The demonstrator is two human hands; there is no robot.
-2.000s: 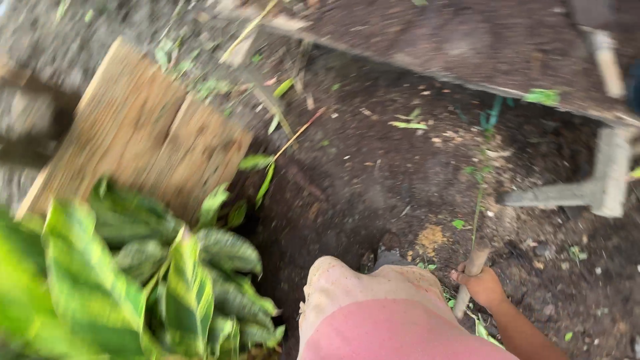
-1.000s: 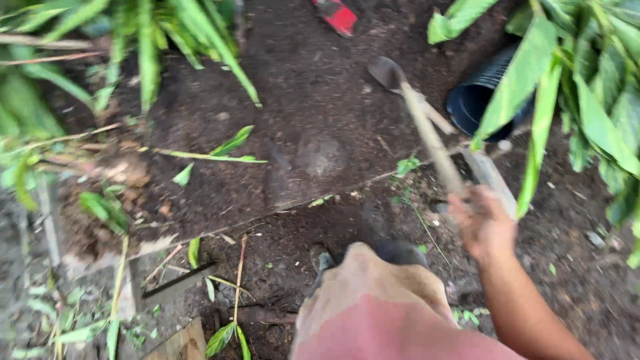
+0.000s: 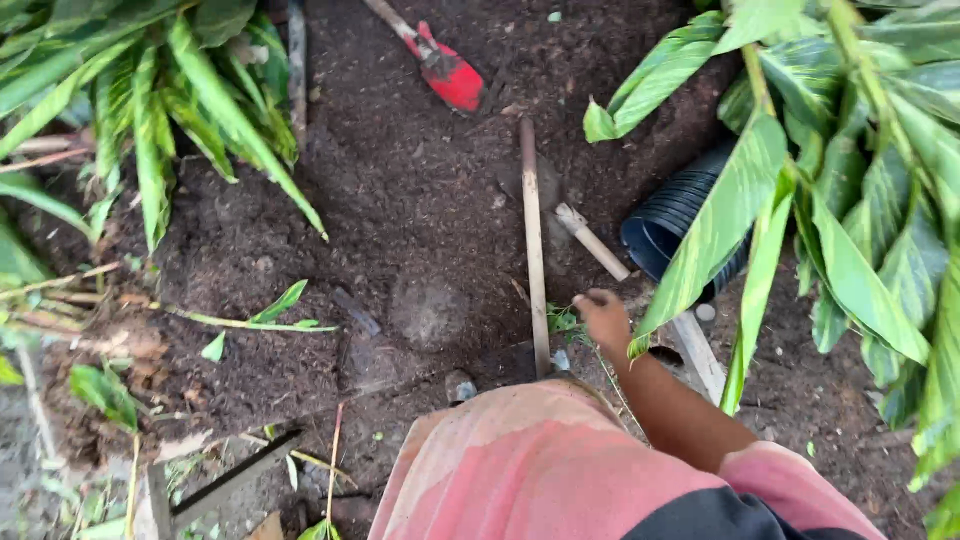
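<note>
My right hand [image 3: 602, 319] is over the soil at right of centre, beside some small green leaves [image 3: 562, 321]; whether its fingers grip a thin stem there I cannot tell. Just left of it, a long wooden handle [image 3: 534, 232] lies on the dark soil, and its lower end reaches my shirt. A short pale wooden piece [image 3: 600, 244] lies between that handle and a black corrugated plastic pipe [image 3: 667, 232]. Farther up, a hand tool with a red blade [image 3: 454, 79] rests on the soil. My left hand is out of view.
Large variegated leaves hang at the right [image 3: 862, 247] and upper left [image 3: 217, 105]. A wooden board [image 3: 697, 356] lies below the pipe. At the lower left is a timber frame piece [image 3: 232, 476]. Cut stems [image 3: 247, 324] are scattered on the soil.
One second ago my right hand held the wooden-handled tool; now the handle lies on the soil, out of that hand. The view has shifted, showing more of the red-bladed tool.
</note>
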